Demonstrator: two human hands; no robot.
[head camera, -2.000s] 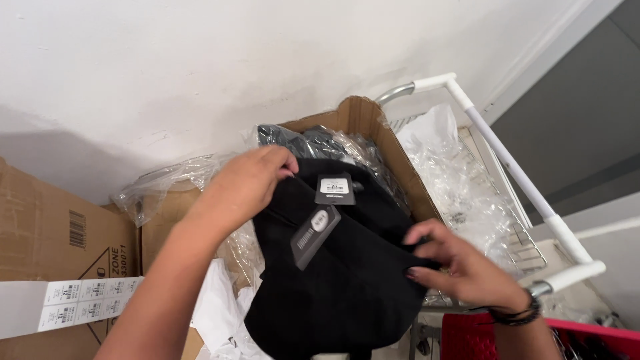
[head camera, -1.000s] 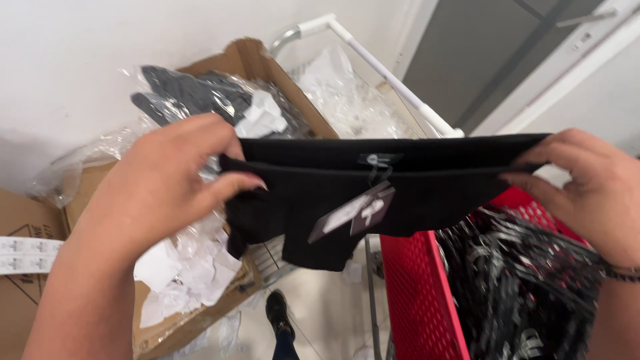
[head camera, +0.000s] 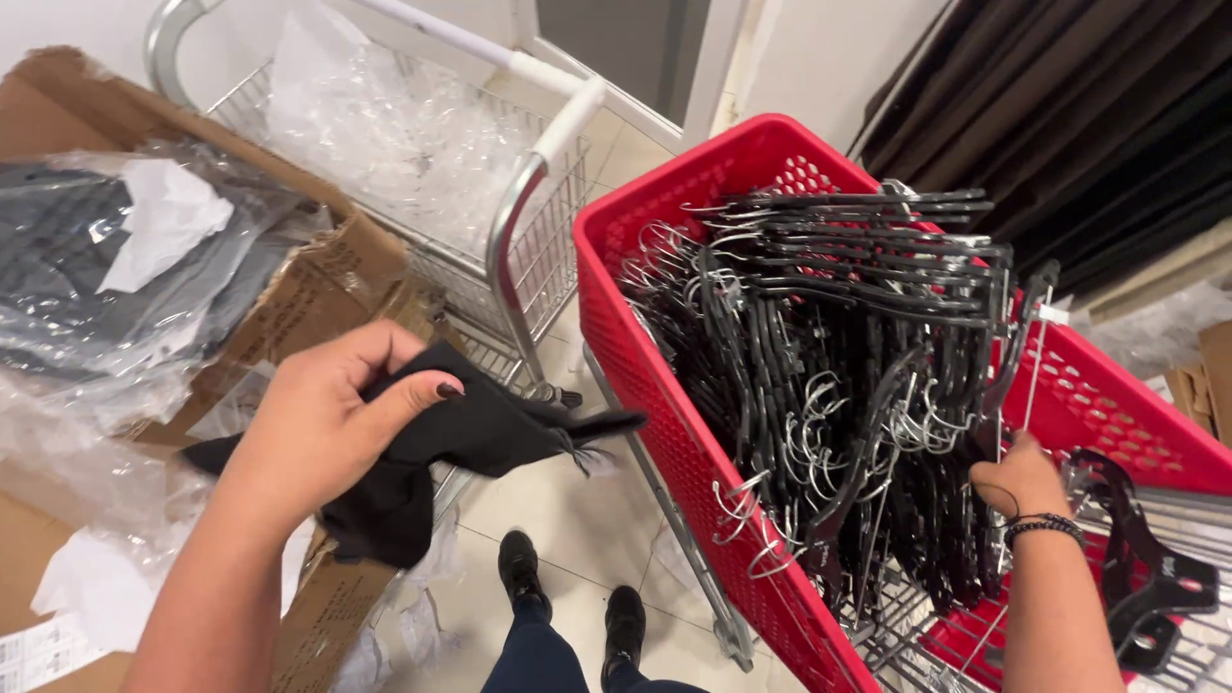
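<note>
My left hand (head camera: 337, 414) grips the black garment (head camera: 472, 414) by one edge, thumb on top, and the cloth hangs crumpled between the cardboard box and the red basket. A tag on its far end is blurred. My right hand (head camera: 1025, 481) reaches into the red plastic basket (head camera: 654, 385), among black plastic hangers (head camera: 770, 356) with metal hooks. Its fingers are bent beside a hanger and partly hidden, so whether they hold one cannot be told. A dark bracelet is on that wrist. Another black hanger (head camera: 1136, 568) lies to the right of it.
An open cardboard box (head camera: 318, 298) with plastic-wrapped dark garments (head camera: 125, 250) stands at left. Behind it, a wire cart (head camera: 510, 241) holds clear plastic wrapping (head camera: 385, 125). White paper scraps (head camera: 96, 587) lie at lower left. Dark clothes (head camera: 1088, 125) hang at upper right.
My right hand has let go of the black garment and moved down into the red basket. The garment, earlier stretched between both hands, now hangs from my left hand. The view has swung right.
</note>
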